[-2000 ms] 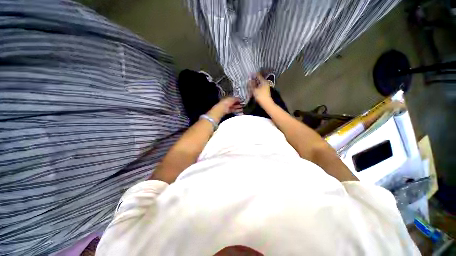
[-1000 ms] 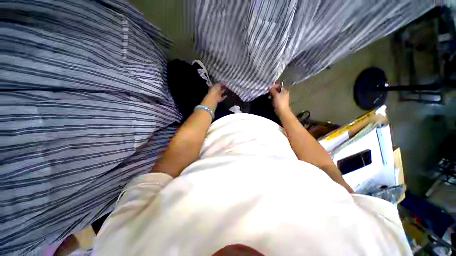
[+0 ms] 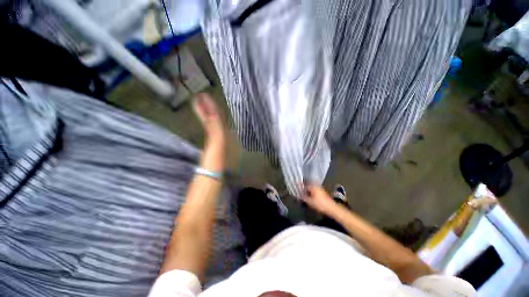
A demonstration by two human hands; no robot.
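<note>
A striped garment hangs in front of me, with a smooth pale lining or inner layer showing at its middle. My right hand is closed on the low tip of the garment's hem, just above my shoes. My left hand is raised to the left of the garment, blurred and not touching it; its fingers are hard to make out, and nothing shows in it. Whether my right hand also holds a small tool cannot be seen.
More striped garments hang at the left, below a pale pipe. At the right are a side table or box with a white top, a dark phone, yellow tape and a round black stand base.
My left hand has let go of the hem and moved up, away from the garment. My right hand still holds the hem. The view has tilted up, showing more of the garment and the pipe.
</note>
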